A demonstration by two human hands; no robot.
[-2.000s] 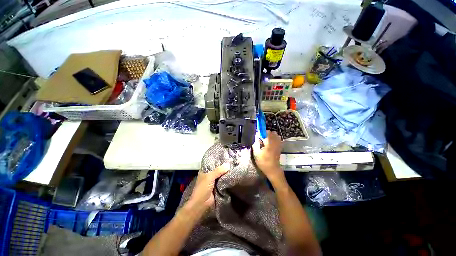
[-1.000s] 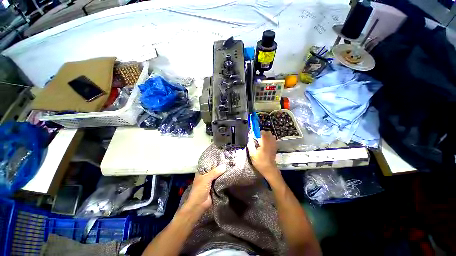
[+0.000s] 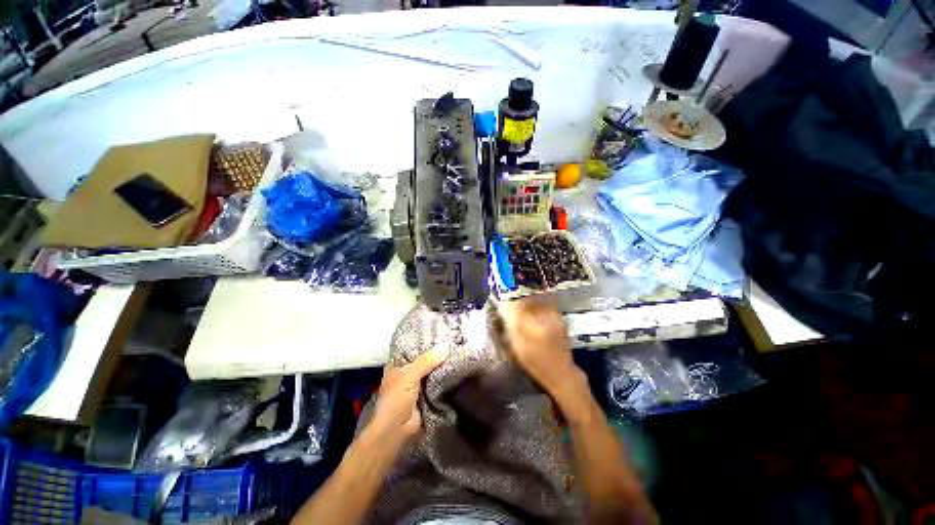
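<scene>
The brown-grey speckled garment (image 3: pixel 482 410) hangs from the table's front edge into my lap, its upper part under the front end of the dark button-sewing machine (image 3: pixel 449 205). My left hand (image 3: pixel 408 388) grips the garment just left of and below the machine head, thumb on top. My right hand (image 3: pixel 533 333) is blurred, at the garment's right edge in front of the button tray; whether its fingers hold anything cannot be told. The pale divided button tray (image 3: pixel 549 261) is full of dark buttons. A blue strip (image 3: pixel 501 264) stands between machine and tray.
A control panel (image 3: pixel 526 195) and black bottle with yellow label (image 3: pixel 518 121) stand behind the tray. Light blue cloth (image 3: pixel 672 210) and a thread cone (image 3: pixel 690 51) are at right. At left are a blue bag (image 3: pixel 306 205) and a white basket (image 3: pixel 195 256) with cardboard and phone.
The view has shifted, so the machine and table appear further left and lower. My right hand has turned and moved slightly away from the blue strip. My left hand keeps its hold on the garment.
</scene>
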